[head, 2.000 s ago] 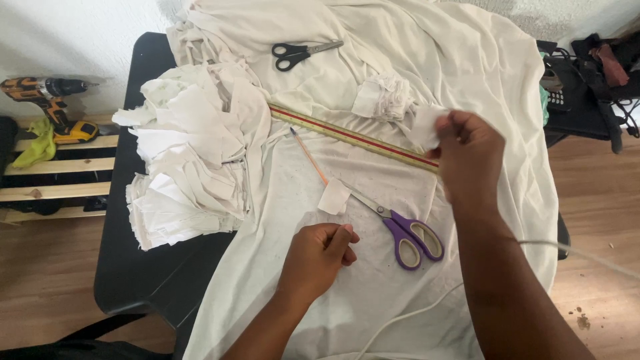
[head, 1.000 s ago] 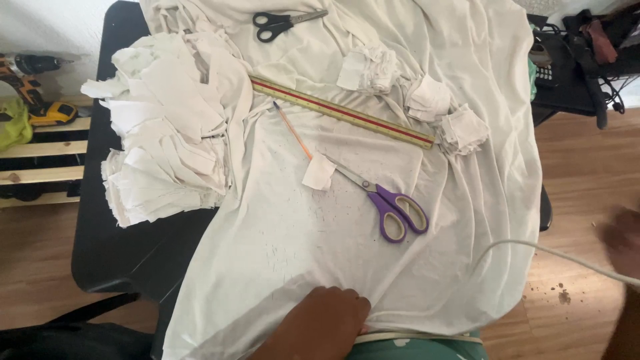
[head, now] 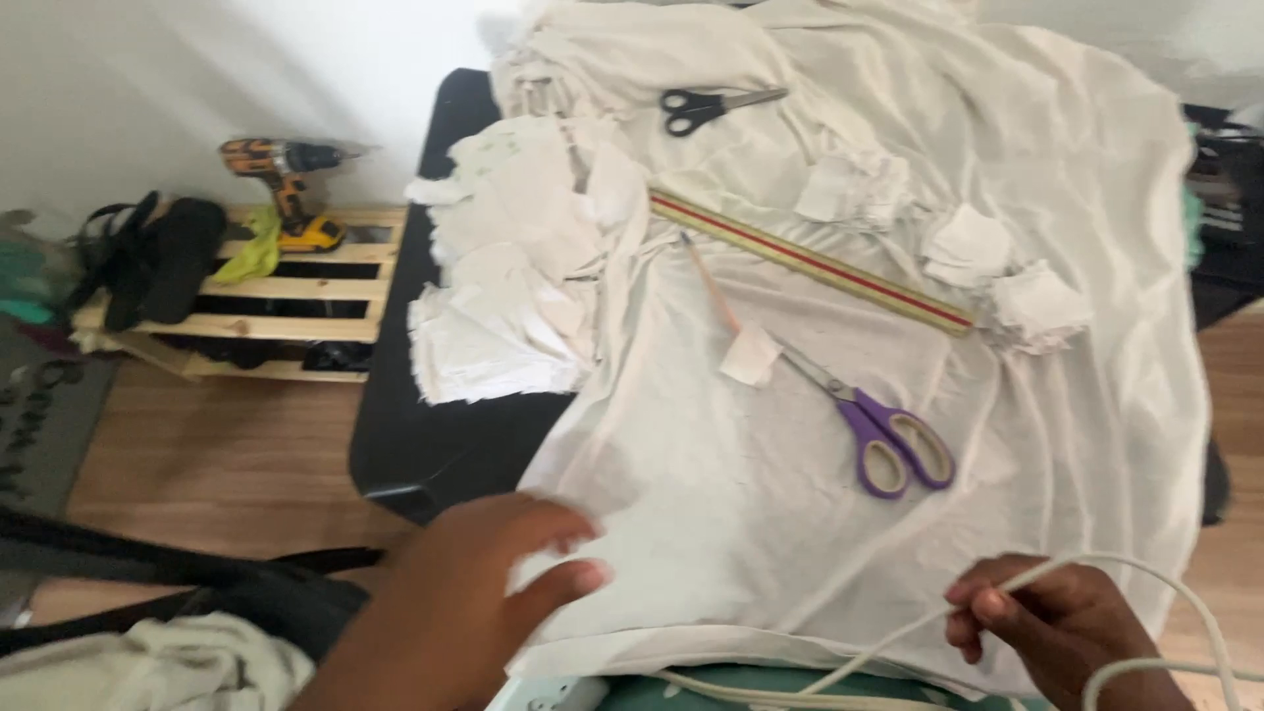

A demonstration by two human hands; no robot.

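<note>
My right hand (head: 1037, 612) pinches a white cable (head: 913, 624) at the near edge of the white cloth (head: 671, 533). My left hand (head: 484, 583) is held with thumb and fingers apart, nothing between them, over the cloth's near left corner. Purple-handled scissors (head: 894, 439) lie on the cloth, a small cloth piece (head: 750, 354) over their tip. Beside that piece is a pencil (head: 713, 286). A ruler with a red stripe (head: 820, 265) lies slantwise, and black-handled scissors (head: 696, 109) rest farther back. Small stacks of cut cloth (head: 1037, 304) sit at the right.
A heap of white cloth pieces (head: 513, 267) lies at the left of the black table (head: 444, 454). A white power strip (head: 548, 693) shows at the bottom edge. Left of the table, a slatted wooden rack (head: 296, 286) holds a cordless drill (head: 286, 188) and black sandals (head: 178, 262).
My right hand has left the small cloth stacks and now holds the cable. My left hand has come off the cloth's near edge, its fingers now apart.
</note>
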